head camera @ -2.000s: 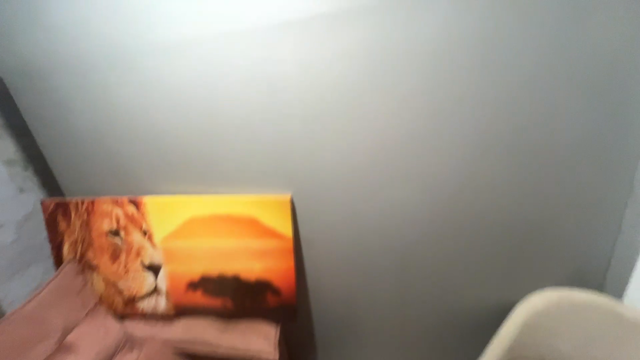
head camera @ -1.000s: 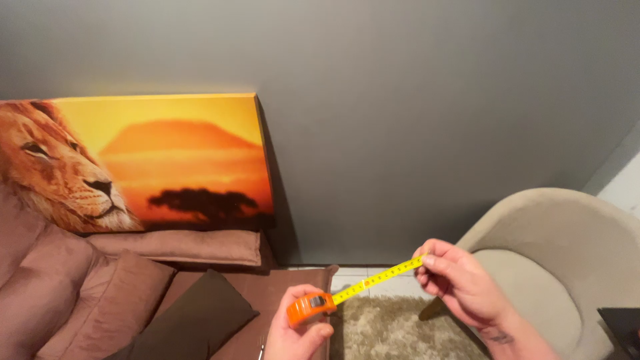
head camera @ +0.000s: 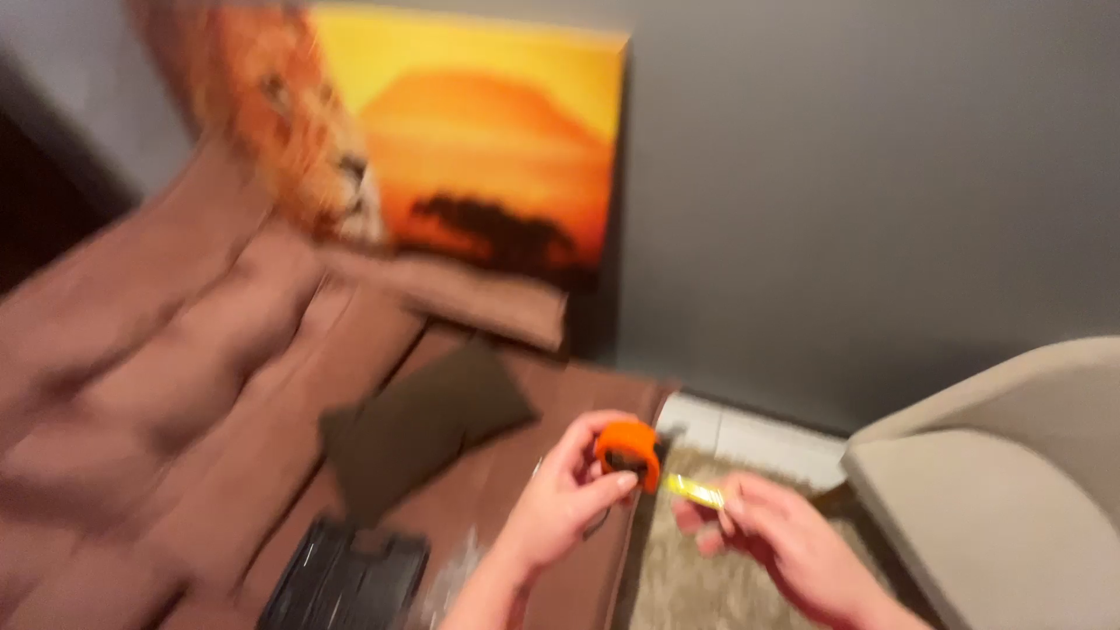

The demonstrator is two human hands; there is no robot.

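Note:
My left hand (head camera: 573, 494) is closed around the orange case of a tape measure (head camera: 628, 455), low and right of the middle in the head view. A short stretch of yellow measuring blade (head camera: 695, 492) shows beside the case. Its free end is pinched between the thumb and fingers of my right hand (head camera: 757, 525), which is just right of the case. Both hands are over the front edge of the sofa and the rug. Motion blur hides the markings on the blade.
A canvas print of a lion and a sunset (head camera: 490, 131) stands behind the brown sofa (head camera: 175, 394) against the grey wall (head camera: 857, 192). A dark cushion (head camera: 429, 429) and a black plastic case (head camera: 350, 573) lie on the seat. Right are a beige armchair (head camera: 997, 499) and shaggy rug (head camera: 691, 569).
A second ago a longer stretch of blade showed between my hands; now they are closer together and less blade is out. Two seconds ago neither hand was in view. The view has shifted left.

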